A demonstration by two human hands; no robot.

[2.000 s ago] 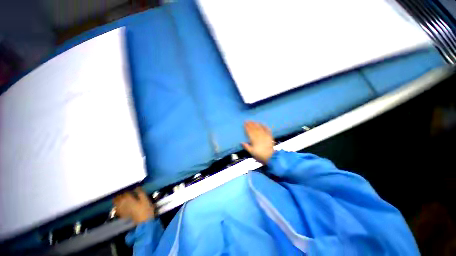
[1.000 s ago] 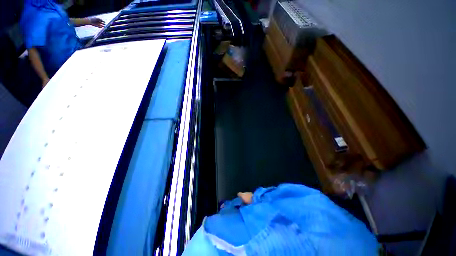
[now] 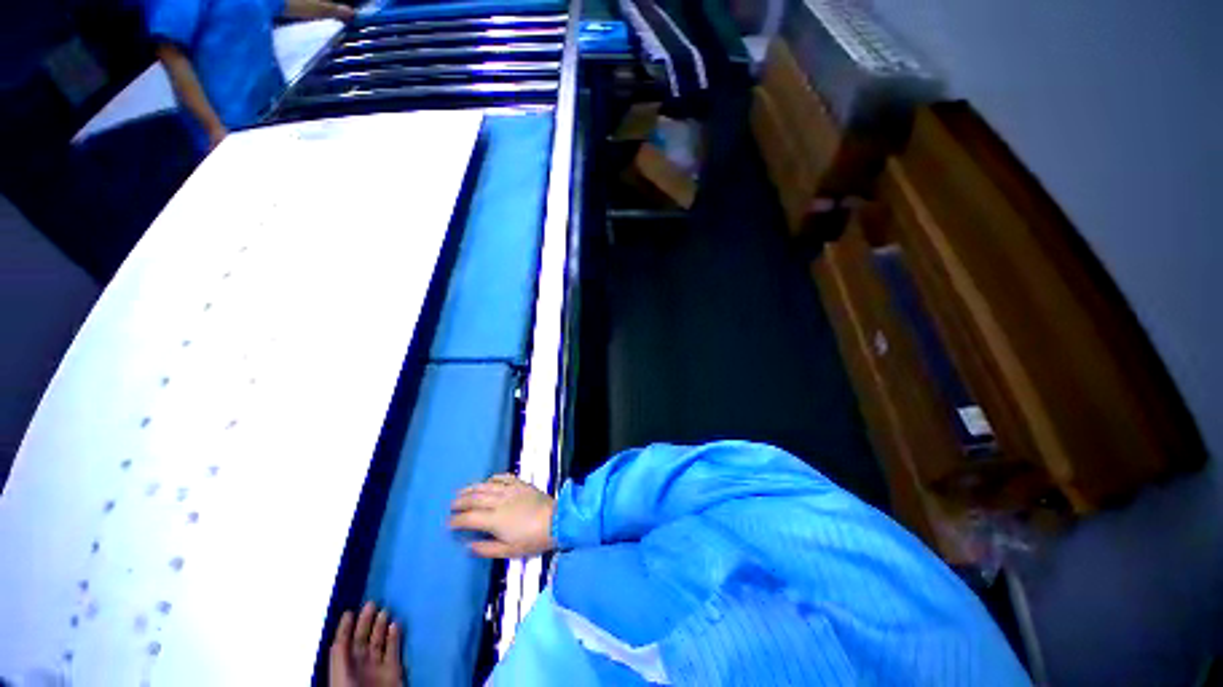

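A very large white panel (image 3: pixel 255 362) with rows of small grey marks and a dark edge lies on the blue cloth cover (image 3: pixel 443 443) of the line. My right hand (image 3: pixel 507 517) rests on the cloth near the metal side rail (image 3: pixel 543 389), palm down, empty, fingers a little apart. My left hand (image 3: pixel 366 647) is at the bottom edge, partly cut off, on the cloth beside the panel's dark edge. Its fingers are slightly apart and it holds nothing that shows.
Metal rollers (image 3: pixel 443 61) cross the line beyond the panel. A person in blue (image 3: pixel 221 61) stands at the far left side. Brown cartons (image 3: pixel 939 309) stand along the right wall. An open carton (image 3: pixel 664 168) lies beyond the dark floor (image 3: pixel 724 322).
My right hand has moved left from beside my body onto the cloth. My left hand has come into view at the bottom. The view has shifted slightly, with the line now further right.
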